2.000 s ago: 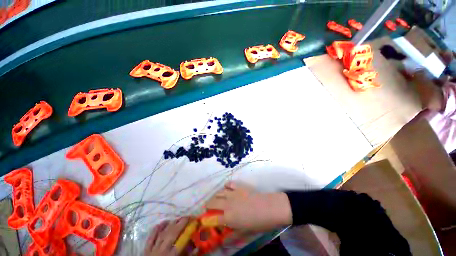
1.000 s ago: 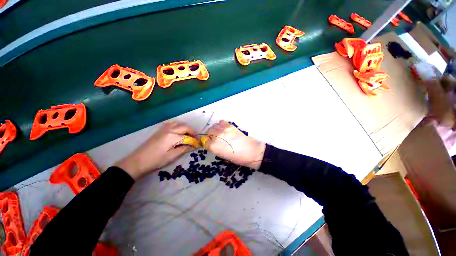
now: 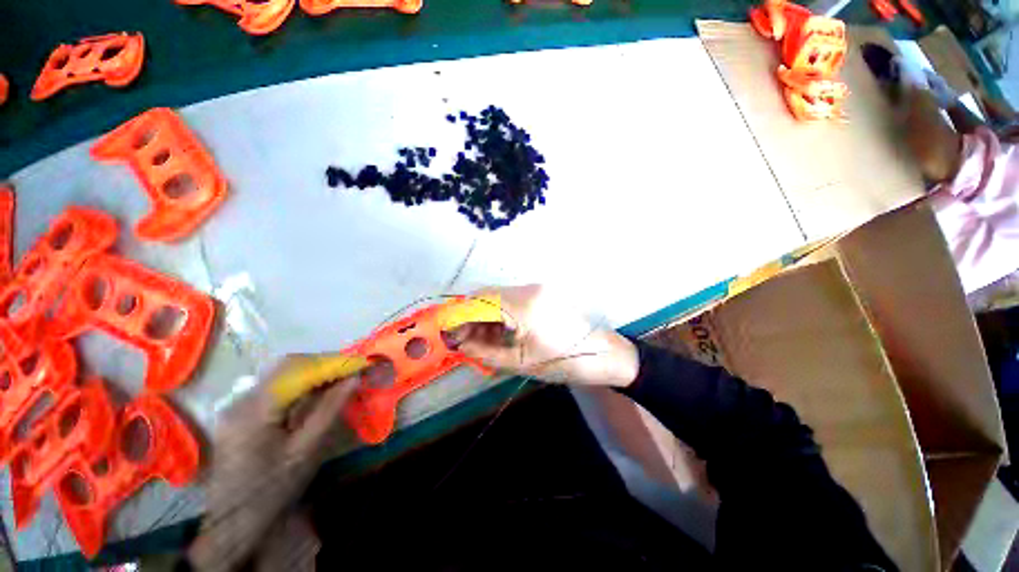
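Observation:
An orange controller shell is between my two hands at the front edge of the white surface. My right hand, with a yellow finger cot, grips its right end. My left hand, also with a yellow finger cot, is blurred at the shell's left end; its fingers are bent against or just beside it, and I cannot tell if they grip. Any small part between the fingers is hidden. A heap of small black pieces lies on the white sheet beyond the shell.
Several loose orange shells pile up at the left. The green belt with more shells runs behind. An open carton stands at the right. Flat cardboard bears stacked shells. Another person's pink sleeve shows at the far right.
My hands have moved from the black pieces back to the near edge, where the orange shell is now between them. The view has shifted, so the heap and belt sit higher.

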